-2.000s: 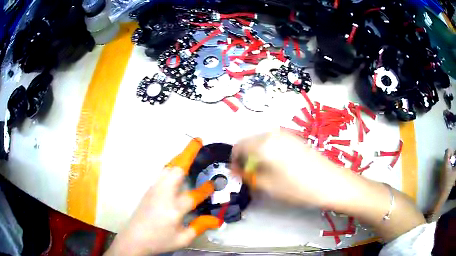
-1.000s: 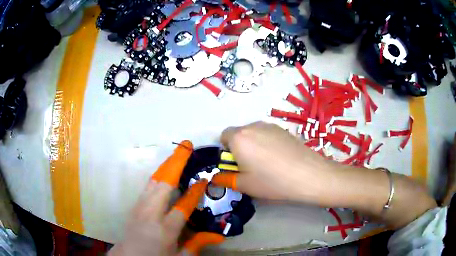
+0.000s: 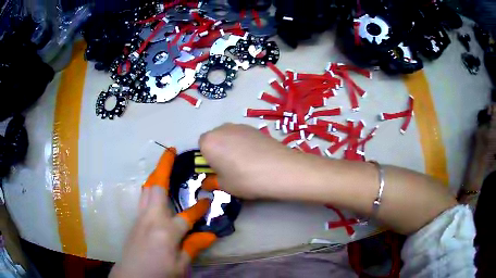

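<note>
A black round housing [image 3: 222, 225] lies on the white bench near its front edge, with a white toothed ring plate [image 3: 218, 204] inside it. My left hand [image 3: 161, 222], with orange finger cots, holds the housing from the left, one finger on the ring plate. A thin wire lead [image 3: 163, 145] sticks out by its upper fingertip. My right hand [image 3: 234, 159] is closed around a yellow-and-black hand tool [image 3: 201, 162] over the housing's upper right. An orange cot shows below the grip. The tool's tip is hidden.
A heap of red connector cables [image 3: 307, 100] lies right of centre, some crossed ones [image 3: 342, 221] nearer. LED ring boards [image 3: 216, 76] and ring plates with red cables lie at the back. Black housings [image 3: 375, 32] pile at both sides. Yellow-orange tape strips [image 3: 70, 163] cross the bench.
The view has shifted, so most things appear further left. My right hand has come down over the housing's upper part with the tool. The housing stays under my left hand.
</note>
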